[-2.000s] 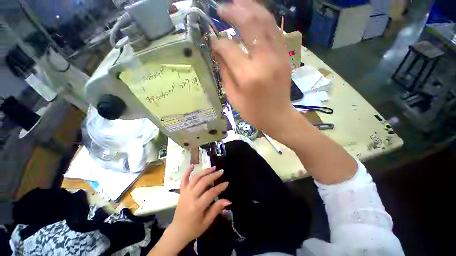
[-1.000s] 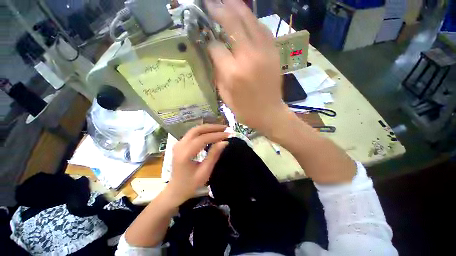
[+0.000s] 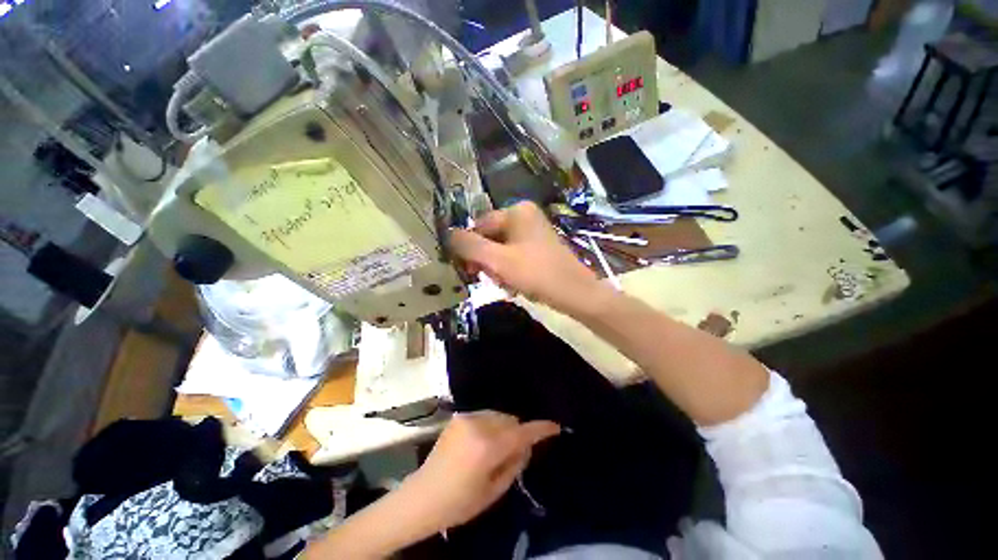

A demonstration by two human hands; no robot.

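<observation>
The cream sewing machine head (image 3: 328,219) stands left of centre with a yellow handwritten paper on it. The presser foot (image 3: 465,323) is above the black garment piece (image 3: 569,394), which hangs down over the lap. My right hand (image 3: 520,257) has its fingers curled at the right side of the head; what they touch is hidden. My left hand (image 3: 482,459) lies on the black cloth below the needle area, its fingers bunched together; whether it pinches the cloth is unclear. A thin white thread end (image 3: 531,492) shows beside it.
A control box (image 3: 602,93) with red digits, a phone (image 3: 625,170) on white papers, dark-handled tools (image 3: 684,212) and pens are on the table (image 3: 788,263) at right. A clear plastic bag (image 3: 274,328) lies left of the head. A black pile with white lace (image 3: 164,525) is at lower left.
My right hand has come down from the top of the head to its lower right side. My left hand has moved from near the needle down the cloth. The view has shifted, showing more table.
</observation>
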